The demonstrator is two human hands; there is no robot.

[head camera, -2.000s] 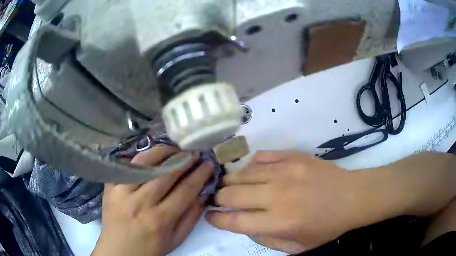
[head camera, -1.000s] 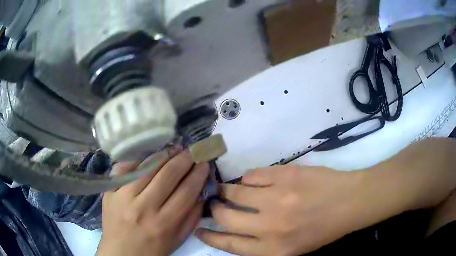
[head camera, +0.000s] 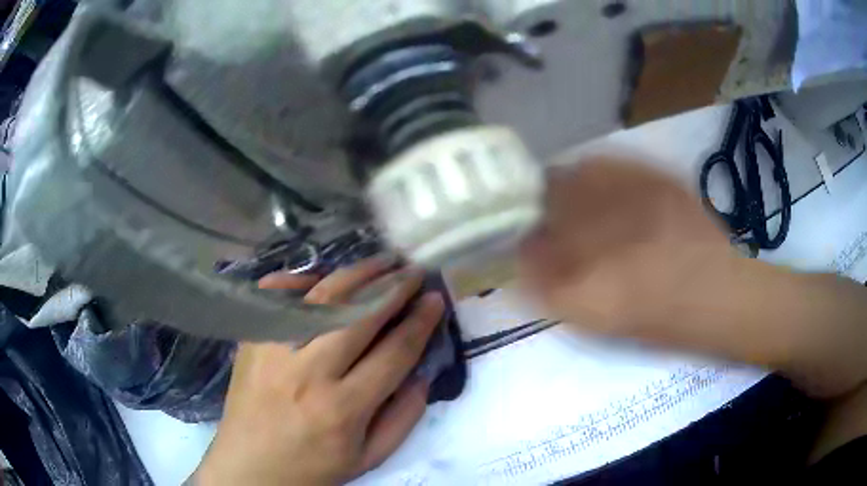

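The sewing machine head point(head camera: 532, 95) fills the upper part of the view, with a white ribbed knob point(head camera: 456, 199) in front. Dark grey crinkled fabric point(head camera: 157, 365) lies bunched at the left, and a black edge piece point(head camera: 447, 378) shows beside my fingers. My left hand point(head camera: 333, 380) lies flat with its fingers on the fabric beneath the machine's curved arm. My right hand point(head camera: 627, 247) is raised behind the knob, blurred, its fingertips hidden. I cannot tell whether it holds anything. The needle area is hidden.
Black-handled scissors point(head camera: 746, 180) lie on the bed at the right. A tan block point(head camera: 480, 279) sits just below the knob. A brown patch point(head camera: 680, 71) is on the machine body. Ruler markings point(head camera: 608, 418) run along the white table. Dark cloth point(head camera: 57, 408) hangs at lower left.
My right hand has left the fabric edge and moved up and right, behind the knob. My left hand stays on the fabric. The view has shifted, so the machine head sits further right.
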